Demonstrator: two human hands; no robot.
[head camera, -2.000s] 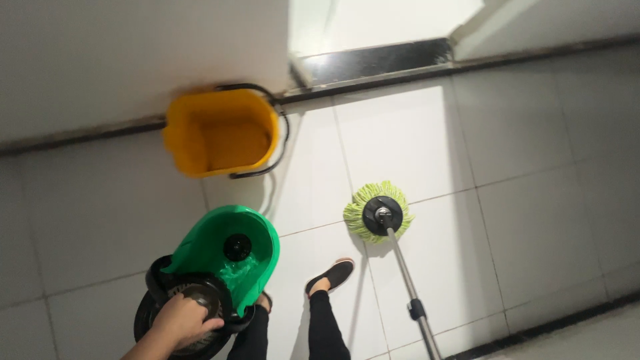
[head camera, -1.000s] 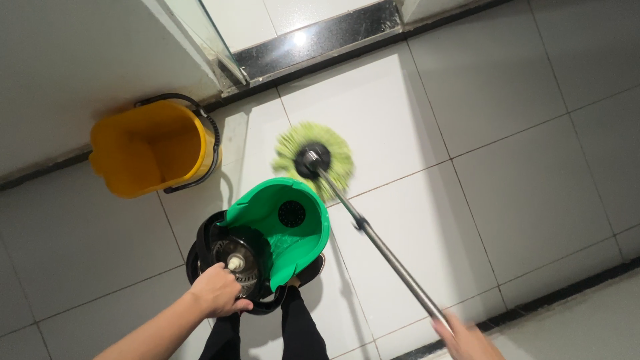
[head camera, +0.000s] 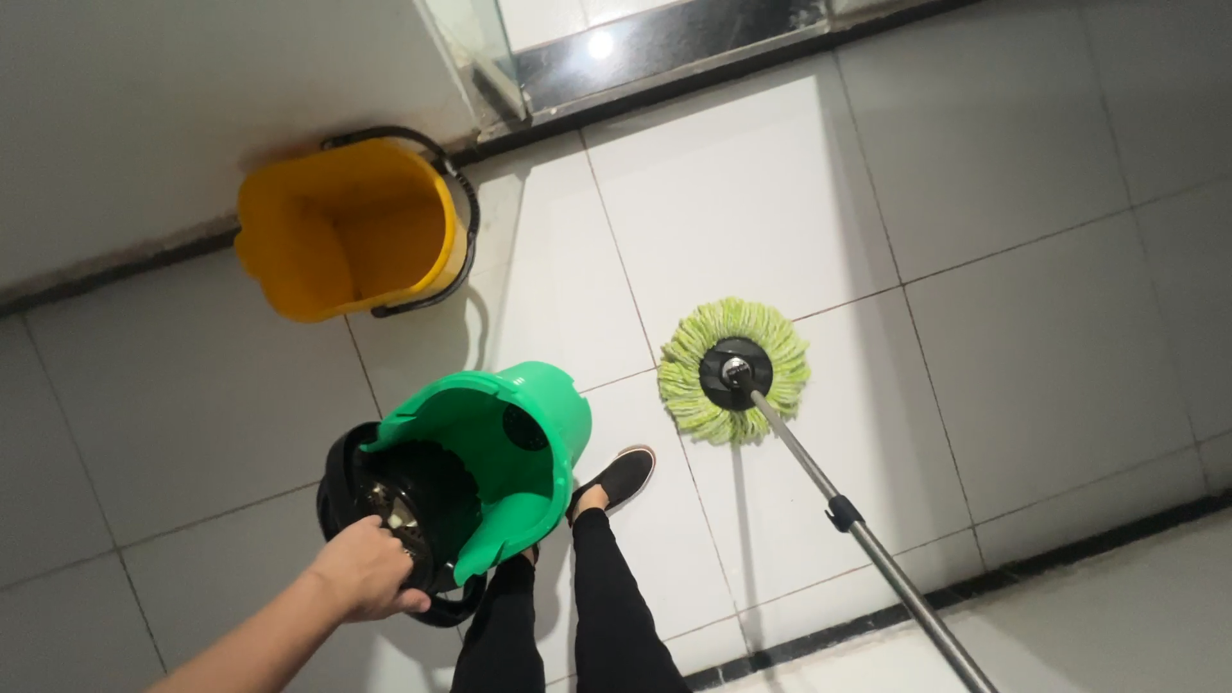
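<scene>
My left hand (head camera: 371, 568) is at the metal spin basket (head camera: 395, 510) of a green mop bucket (head camera: 553, 414), its fingers curled at the basket's rim; the bucket is tilted, held above the floor in front of my legs. A black handle (head camera: 332, 481) goes around the bucket's near left end. To the right, a round mop with light green strands (head camera: 789, 366) lies flat on the tiles, its metal pole (head camera: 890, 573) slanting down out of the lower right edge. My right hand is out of the frame.
A yellow bucket (head camera: 443, 241) with a black handle stands by the wall at upper left. A black stone threshold (head camera: 664, 58) and a glass panel edge (head camera: 491, 58) lie beyond. My black shoe (head camera: 626, 478) is right of the green bucket.
My right hand, on the mop pole a second ago, has left the view. The green bucket has tipped over further in my left hand. The mop head, blurred a second ago, now looks sharp.
</scene>
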